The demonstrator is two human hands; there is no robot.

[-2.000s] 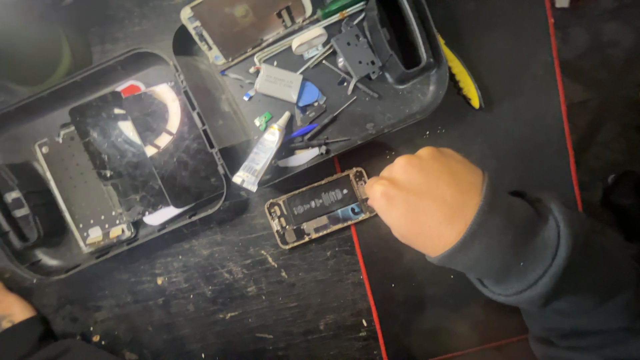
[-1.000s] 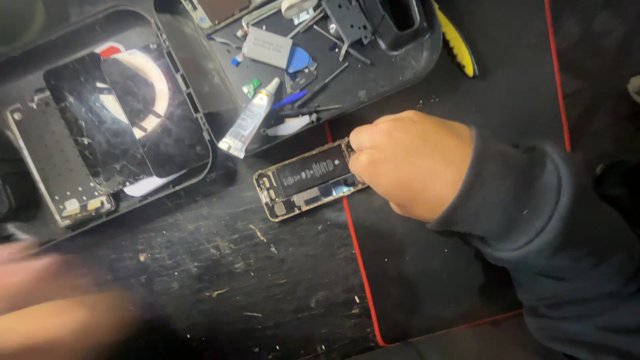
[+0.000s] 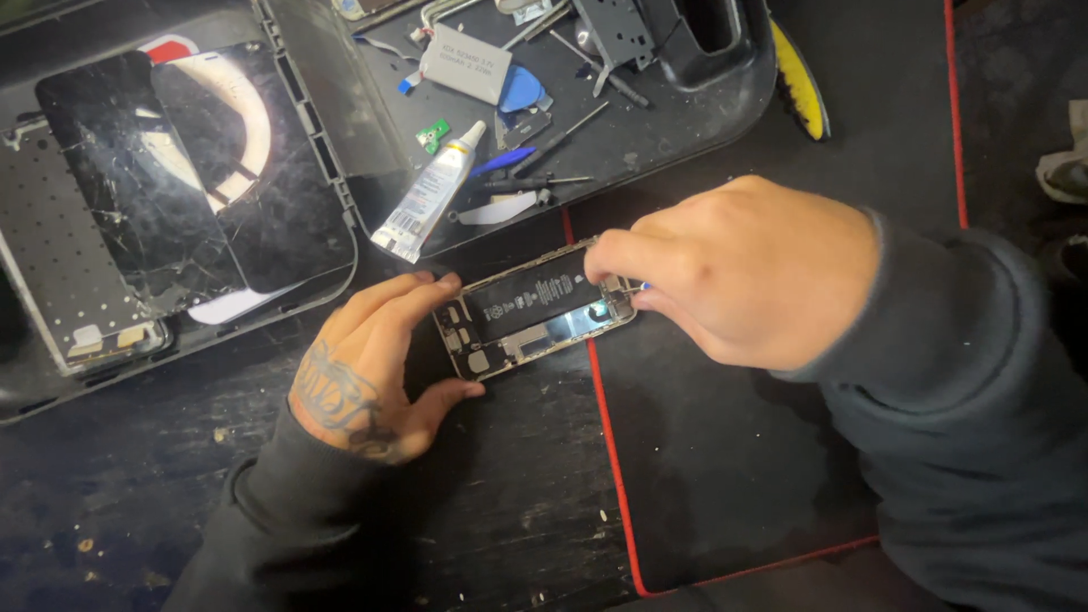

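Observation:
An opened smartphone (image 3: 510,336) with its black battery (image 3: 531,297) and inner parts exposed lies slanted across the bench and the edge of a black mat. My left hand (image 3: 378,365) grips its left end, fingertips at the upper corner and thumb at the lower corner. At the phone's right end is my right hand (image 3: 722,272), its thumb and fingers pinched around a small item, of which a thin metallic bit and a blue spot show; the hand hides most of it. A silver tube (image 3: 429,191) lies on the case edge just above the phone.
An open black plastic case (image 3: 663,157) spans the top, with a loose grey battery (image 3: 466,64), a blue pick (image 3: 521,89), small screwdrivers and scraps. Its left half holds cracked screens (image 3: 127,187) and a phone frame. A yellow-and-black tool (image 3: 797,81) lies right of the case.
My left hand has come in from the lower left and taken hold of the phone's left end. My right hand stays at the phone's right end.

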